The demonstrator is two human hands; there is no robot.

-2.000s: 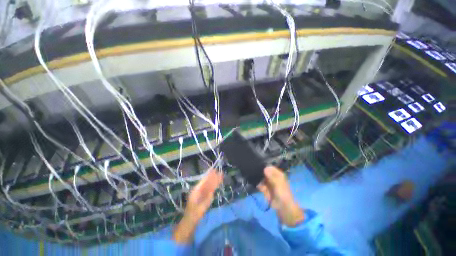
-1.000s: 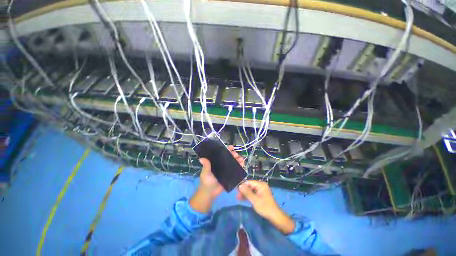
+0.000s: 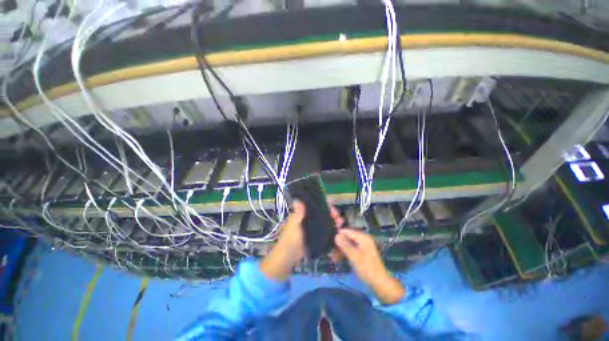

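Observation:
A dark smartphone [image 3: 312,216] with a black screen is in front of the rack, tilted, its far short edge near hanging white cables [image 3: 288,160]. My left hand [image 3: 291,234] holds it along its left side, with fingertips showing at its right edge. My right hand [image 3: 358,253] is at the phone's lower right edge with thumb and finger together; whether it pinches something there is too blurred to tell.
Racked phones [image 3: 199,174] lie in rows on the shelf behind a green and yellow-tan edge. White cords loop over the shelf fronts. Lit phones [image 3: 587,171] show on the neighbouring rack at right. Blue floor [image 3: 53,293] has striped lines at lower left.
The view has shifted right along the rack since a second ago. The phone has turned more upright in the view and stays in my left hand; my right hand remains at its lower right.

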